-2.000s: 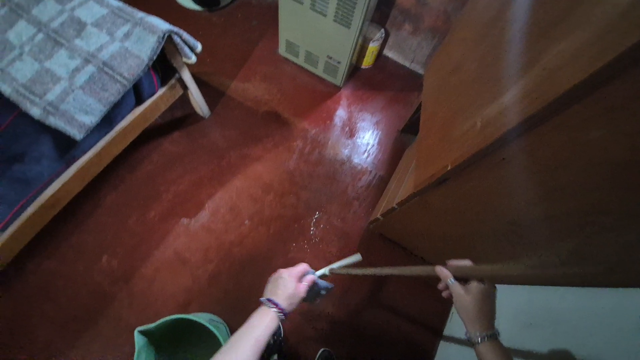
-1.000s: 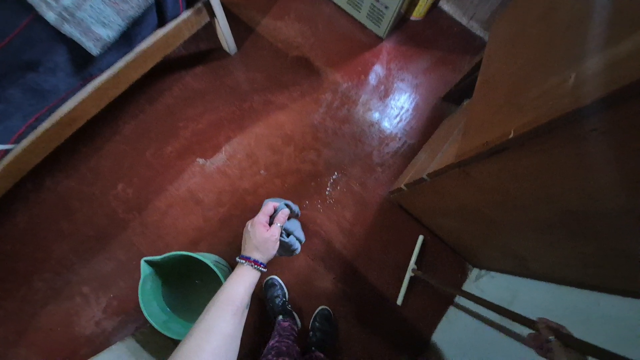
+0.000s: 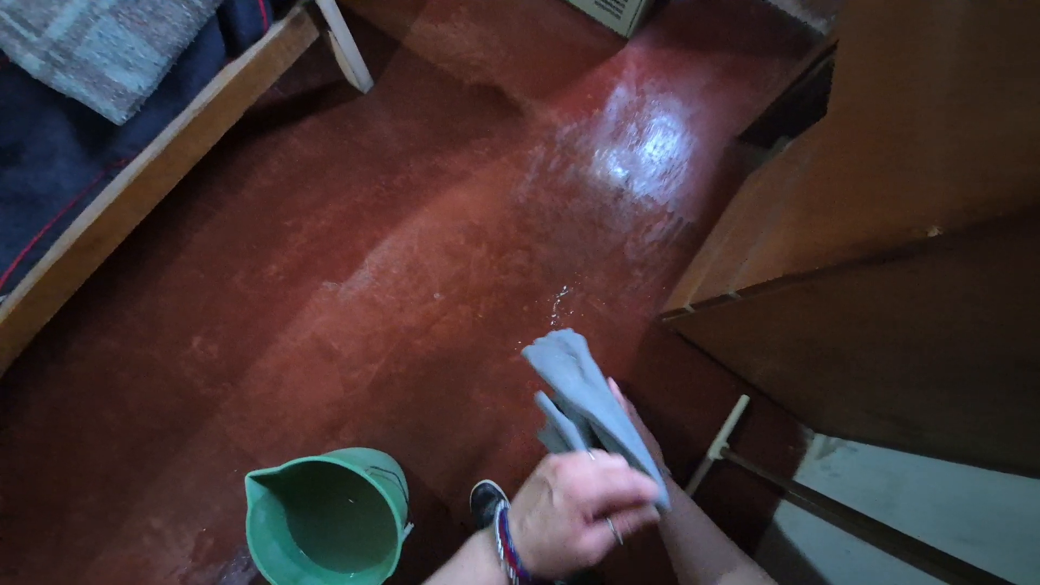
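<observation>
A damp-looking grey cloth (image 3: 581, 382) hangs bunched above the red floor. My left hand (image 3: 581, 504), with rings and a braided bracelet, grips its lower part. Behind the cloth, my right hand (image 3: 630, 406) is mostly hidden, with a little of its fingers showing at the cloth's edge; its grip cannot be made out. A green plastic bucket (image 3: 327, 516) holding murky water stands left of my left hand. A floor squeegee with a wooden handle (image 3: 861, 520) leans at the lower right, touched by neither hand.
A wooden bed frame (image 3: 154, 171) with a checked blanket (image 3: 106, 49) is at the upper left. Brown wooden furniture (image 3: 910, 179) fills the right side. Small water drops (image 3: 559, 305) lie on the floor, and one shoe (image 3: 487, 500) shows below. A beige metal cabinet (image 3: 613, 12) stands at the top.
My right hand has let go of the squeegee handle, which it held two seconds ago, and has come over to the cloth. The cloth, bunched in my left hand before, is now more spread out.
</observation>
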